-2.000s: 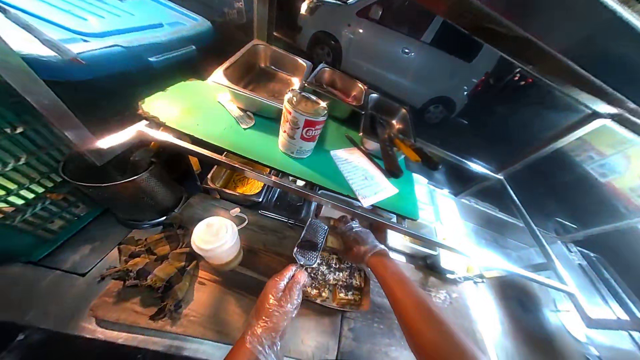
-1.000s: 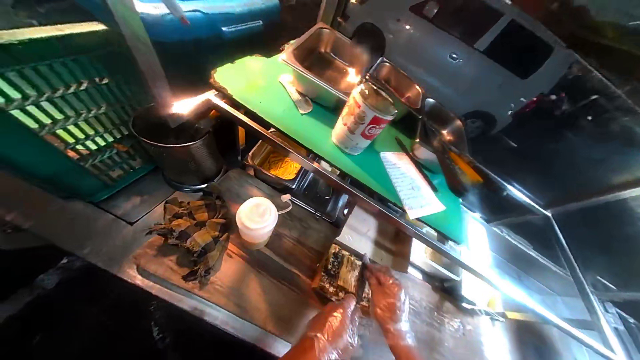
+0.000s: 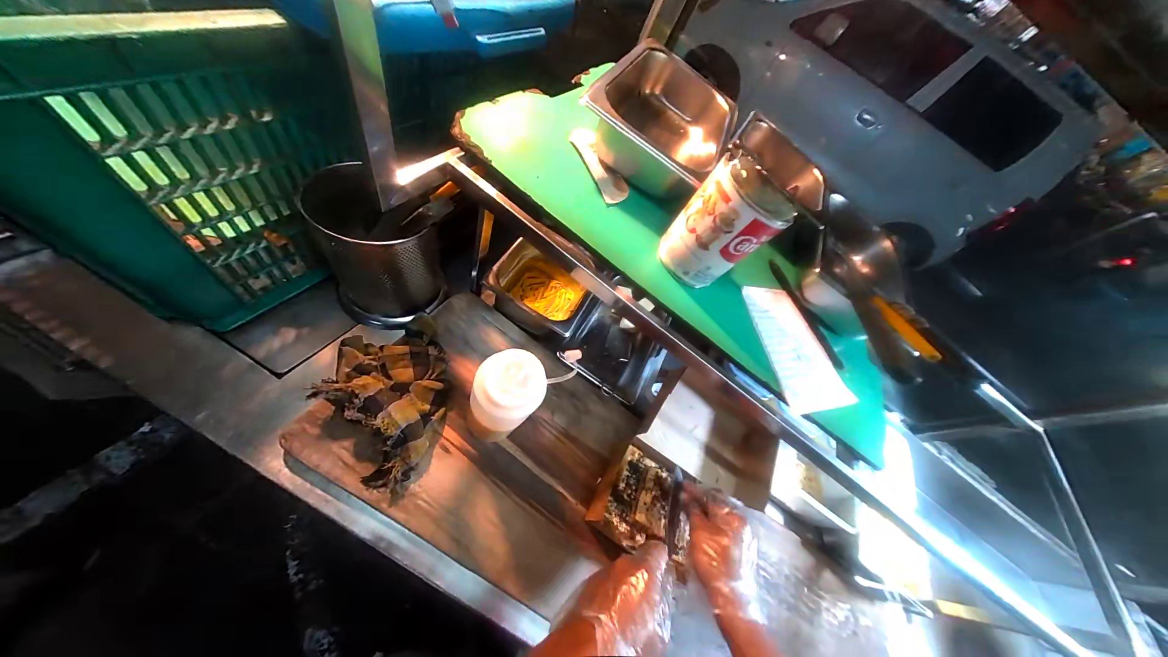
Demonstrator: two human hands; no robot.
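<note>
My left hand (image 3: 630, 593), in a clear plastic glove, is at the near edge of an open cardboard box (image 3: 703, 429). Cut pieces of food with a dark and pale topping (image 3: 639, 493) lie in the box. My right hand (image 3: 721, 543), also gloved, is close beside it at the box's right side. A thin dark strip, perhaps a blade (image 3: 674, 511), stands between the food and my right hand; its grip is hidden. Left of the box, a white squeeze bottle (image 3: 507, 392) stands on a wooden board (image 3: 474, 520), with a checked cloth (image 3: 392, 401) farther left.
A green shelf (image 3: 584, 210) above holds a large can (image 3: 725, 219), steel pans (image 3: 662, 109), a paper sheet (image 3: 794, 351) and utensils. Below it are a pan of yellow shreds (image 3: 547, 290) and a perforated steel pot (image 3: 379, 265). A green crate (image 3: 210, 173) stands at left.
The grater seen near my left hand two seconds ago is no longer visible. Both hands are now close together at the box's near right side. The view has swung and tilted.
</note>
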